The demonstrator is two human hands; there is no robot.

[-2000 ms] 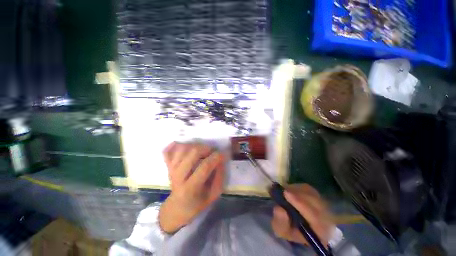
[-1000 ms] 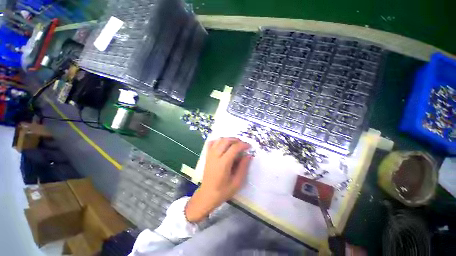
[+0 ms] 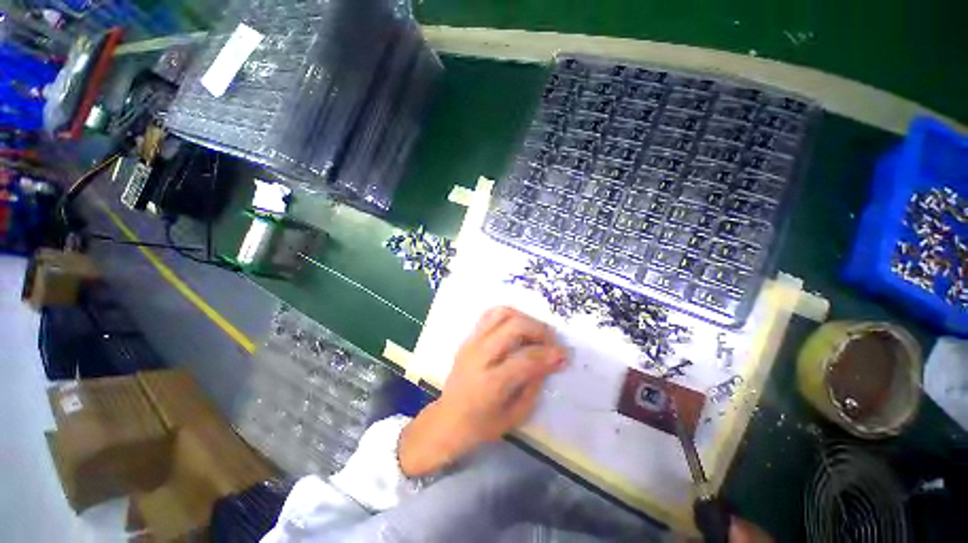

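Note:
The red-brown jig (image 3: 688,405) lies on the white sheet (image 3: 594,465), with a small silver component (image 3: 651,398) in its nest. My right hand (image 3: 749,531) is mostly cut off by the bottom edge, at the black handle of the soldering iron (image 3: 690,456); the iron's metal shaft reaches over the jig and its tip is at or near the component. My left hand (image 3: 497,377) is left of the jig, fingers curled together. Solder wire (image 3: 361,287) runs from the spool (image 3: 255,242) towards it; the grip itself is partly hidden. Loose silver-black parts (image 3: 605,308) lie above the jig.
A blister tray (image 3: 658,180) lies above the sheet, stacked trays (image 3: 308,95) at upper left. A small parts cluster (image 3: 421,255) is left of the sheet. At right are a blue bin (image 3: 886,228), a yellowish pot (image 3: 817,373) and a black fan (image 3: 854,493). Cardboard boxes (image 3: 117,430) stand lower left.
The view has turned left since the first frame. Since the second, my left hand has moved slightly right, closer to the jig. The iron still points at the jig.

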